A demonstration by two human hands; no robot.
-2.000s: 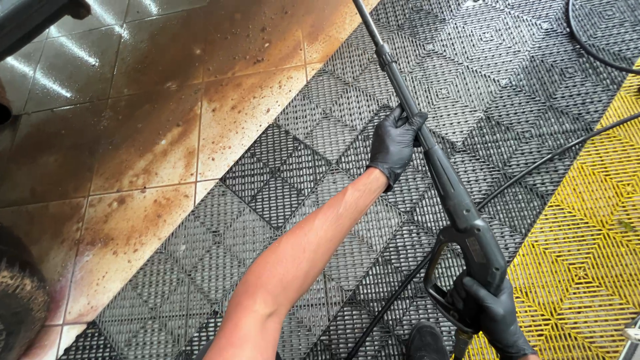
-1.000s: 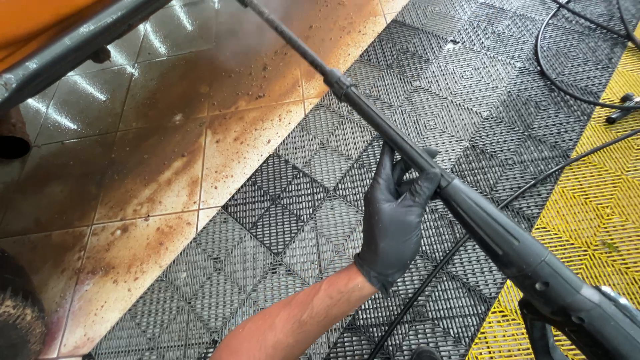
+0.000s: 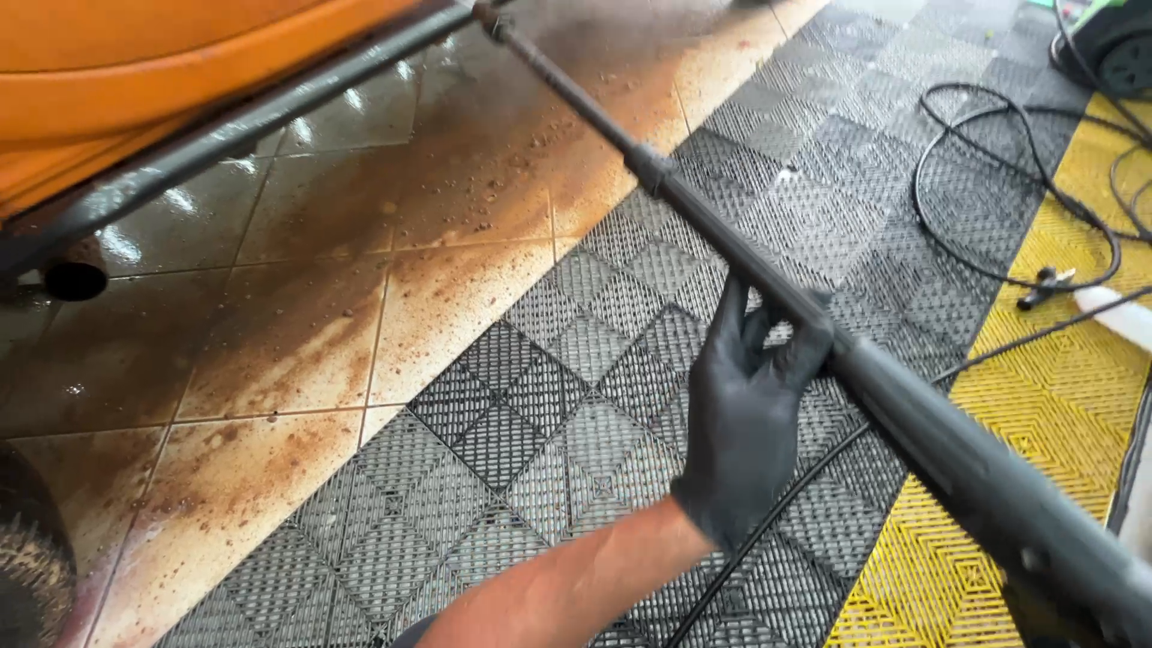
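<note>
A black pressure washer gun with a long lance [image 3: 738, 247] runs diagonally from the lower right edge up toward the vehicle's side. My left hand [image 3: 747, 414], in a black glove, supports the lance from below near the middle, its fingers and thumb around the tube. The thick gun body [image 3: 963, 441] passes to the right of that hand. Beneath its rear end is a dark shape at the bottom right edge; whether this is my gloved right hand or the handle cannot be told. The lance's far end overlaps a dark tube along the vehicle.
An orange vehicle panel [image 3: 180, 54] with a dark side bar [image 3: 234, 135] fills the upper left. A muddy tire [image 3: 31, 558] stands lower left. Brown dirt covers wet floor tiles [image 3: 297, 360]. A black hose [image 3: 918, 189] loops over gray and yellow grating, near a green-and-black machine [image 3: 1116, 54].
The lance has swung from steep to more slanted, its far end toward the vehicle. My left hand has moved with it. More of the orange panel shows; the gloved right hand was plain two seconds ago.
</note>
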